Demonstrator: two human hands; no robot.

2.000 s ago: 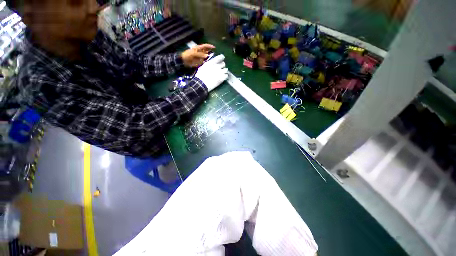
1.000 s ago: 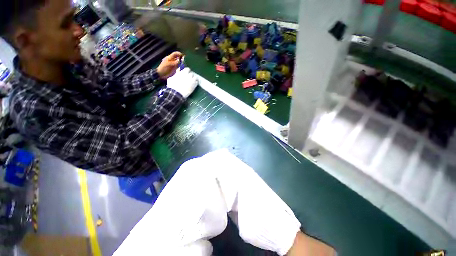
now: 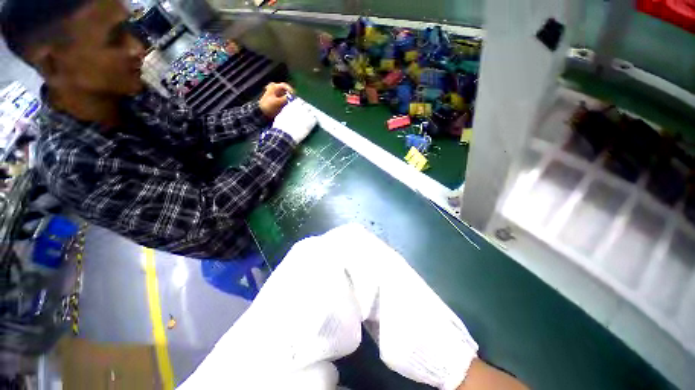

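Observation:
A white sleeve (image 3: 328, 305) of mine lies bent across the dark-green bench (image 3: 533, 327) in the lower middle. Its cuff ends near the bottom edge, with a strip of bare skin (image 3: 491, 376) past it. The hand beyond is cut off by the edge, and my other hand is out of the picture. What my hands hold is hidden. A long thin rod (image 3: 457, 226) lies on the bench beside the white rail (image 3: 366, 149).
A person in a plaid shirt (image 3: 160, 187) sits at left, hands together at the rail. Coloured binder clips (image 3: 415, 72) lie beyond it. A white post (image 3: 507, 114) stands at right, before a white tray (image 3: 583, 221) with dark parts. A ribbed black tray (image 3: 232, 84) is behind the neighbour.
The view has swung, bringing in more of the neighbour's head and the post's upper part. Bare skin past my cuff now shows. The neighbour's hands have come closer together.

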